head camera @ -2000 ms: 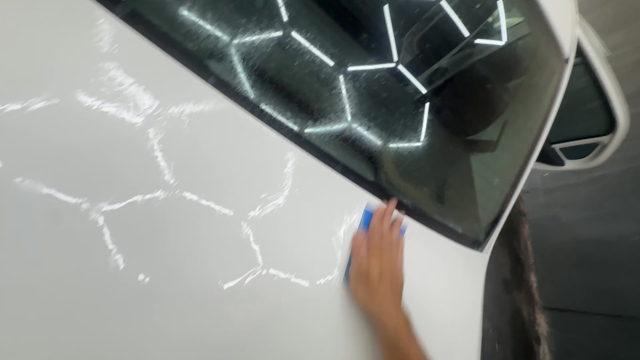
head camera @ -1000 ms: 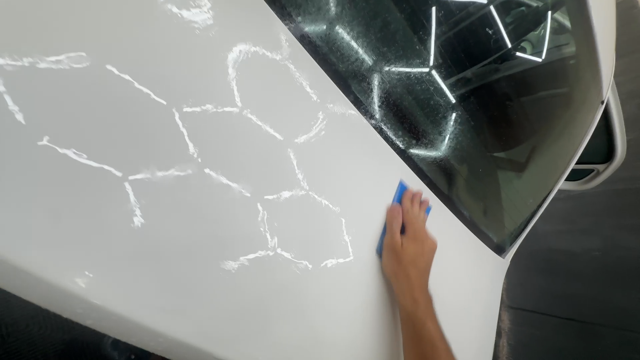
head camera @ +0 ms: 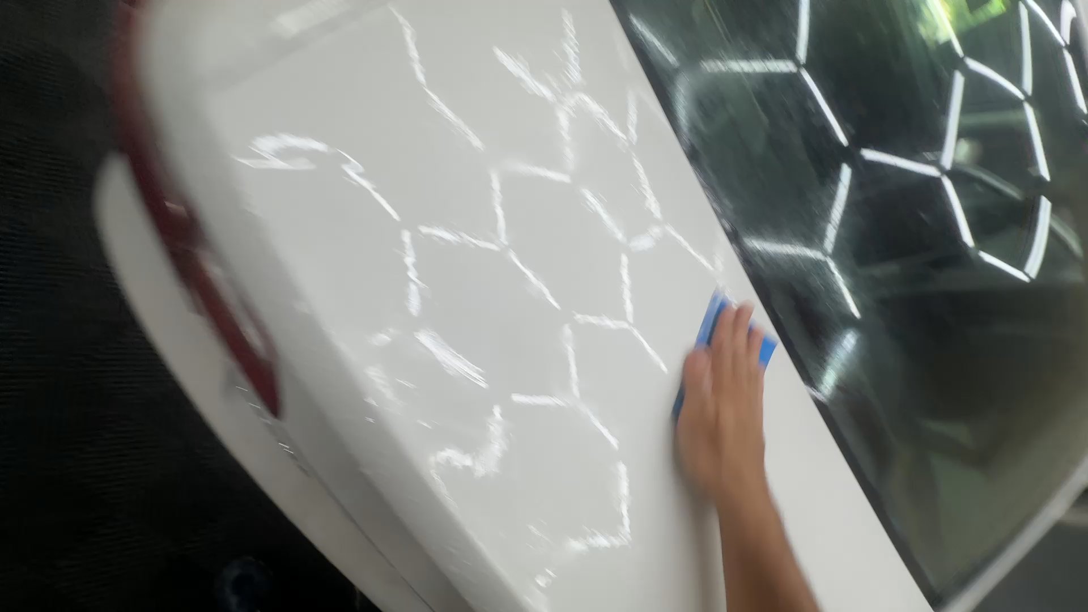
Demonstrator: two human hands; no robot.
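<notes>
My right hand (head camera: 722, 408) lies palm down on a white painted car panel (head camera: 340, 272), close to the lower edge of a dark window glass (head camera: 935, 357). Its fingers point up the view and press on a flat blue pad or folded cloth (head camera: 708, 321), whose edges show on both sides of the fingers. Whether the pad is foam or cloth, I cannot tell. My left hand is out of view.
Bright hexagonal lamp reflections cover the panel and the glass. A dark red strip (head camera: 204, 280) runs along the panel's left edge, with a white lower body part (head camera: 161, 280) beyond it. The dark floor (head camera: 68, 425) lies at the far left.
My right hand and the blue pad have moved along the glass edge, away from the glass's lower corner. The view has shifted, bringing in the red strip; the side mirror is out of view.
</notes>
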